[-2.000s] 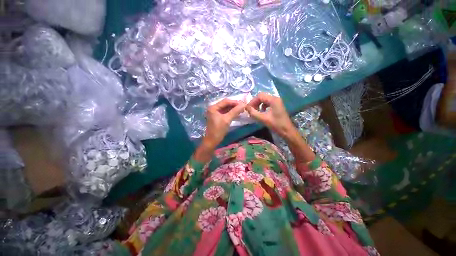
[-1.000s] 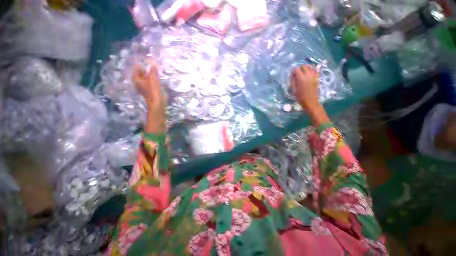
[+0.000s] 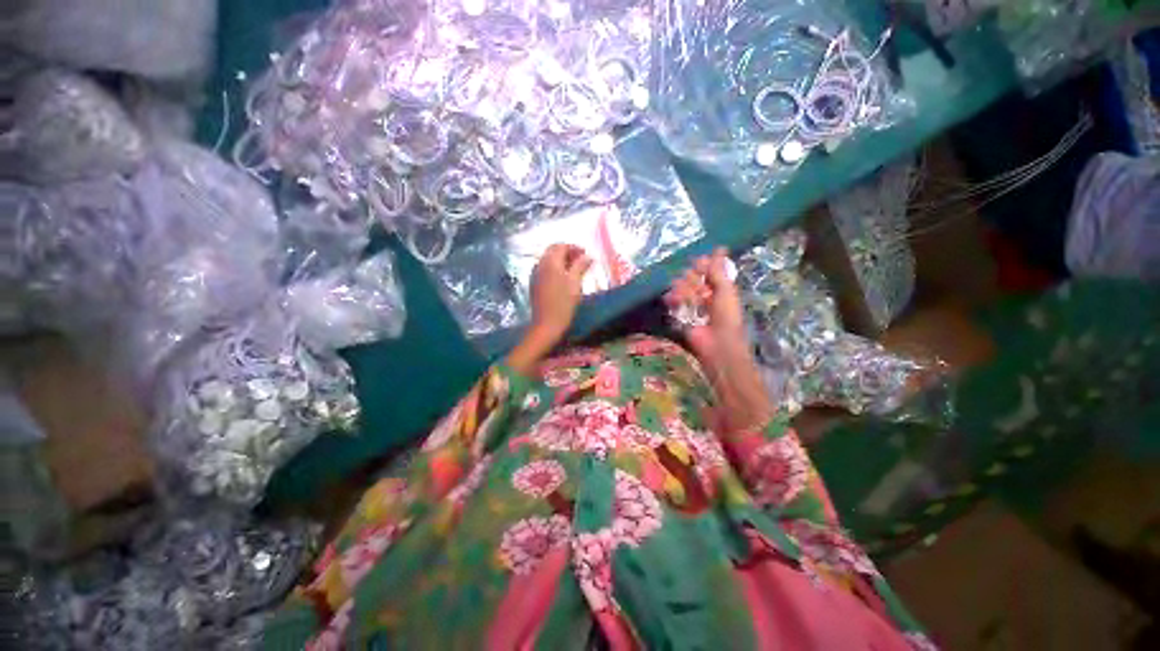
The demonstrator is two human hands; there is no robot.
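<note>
A small stack of clear zip-lock bags with a red-pink edge (image 3: 611,244) lies on a clear plastic sheet (image 3: 668,210) near the table's front edge. My left hand (image 3: 557,286) is over the stack's front-left part, fingers curled; whether it grips a bag is unclear. My right hand (image 3: 707,295) is just off the table edge, right of the stack, curled around a small white shiny piece, probably a coiled cord. Behind is a heap of white coiled cords (image 3: 471,115). More coils (image 3: 827,104) lie on a large poly bag (image 3: 712,140) at the right.
Filled plastic bags crowd the left side, one holding round white pieces (image 3: 255,420). A bag of shiny pieces (image 3: 840,363) sits below the table edge at right. Thin white cords (image 3: 1005,191) stick out at right, near a white bundle (image 3: 1117,216). Yellow dashes mark the green floor.
From reaching apart over the heap and right-hand coils, both hands have come back toward me. The left is now at the bag stack, the right beside it with a white piece. The view has shifted.
</note>
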